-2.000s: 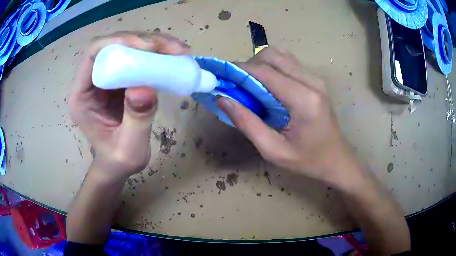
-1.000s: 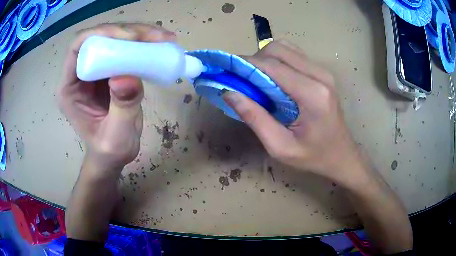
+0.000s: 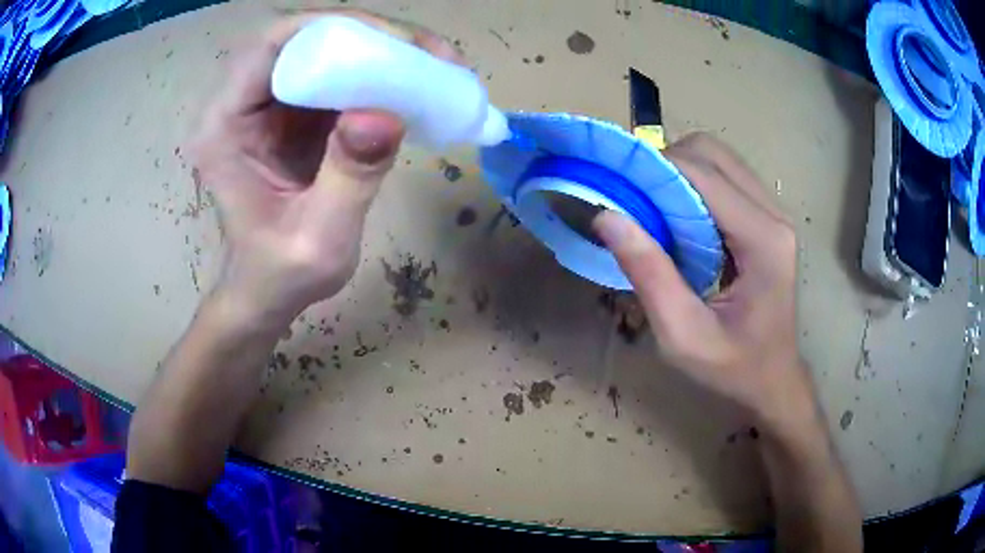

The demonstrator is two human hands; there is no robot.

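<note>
My left hand (image 3: 313, 173) is shut on a white glue bottle (image 3: 378, 81), held sideways with its blue-tipped nozzle pointing right. The tip is at the upper left part of a light blue pleated ring (image 3: 589, 135); whether it touches is unclear. My right hand (image 3: 713, 259) holds the ring at its right side, thumb at the open centre and fingers behind. The ring is tilted above the board. It has a darker blue raised inner band (image 3: 637, 200) and a pale inner edge. My left fingertips are partly hidden behind the bottle.
A utility knife (image 3: 645, 103) lies beyond my right hand on the stained brown board (image 3: 518, 475). At right, a phone (image 3: 920, 205) lies near overlapping blue rings (image 3: 913, 81). More rings (image 3: 32, 27) lie upper left. A red stool (image 3: 54, 405) is lower left.
Both hands, the bottle and the ring have shifted right in view. The ring is turned so its opening shows more. The bottle now slants downward to the right. The view has also shifted.
</note>
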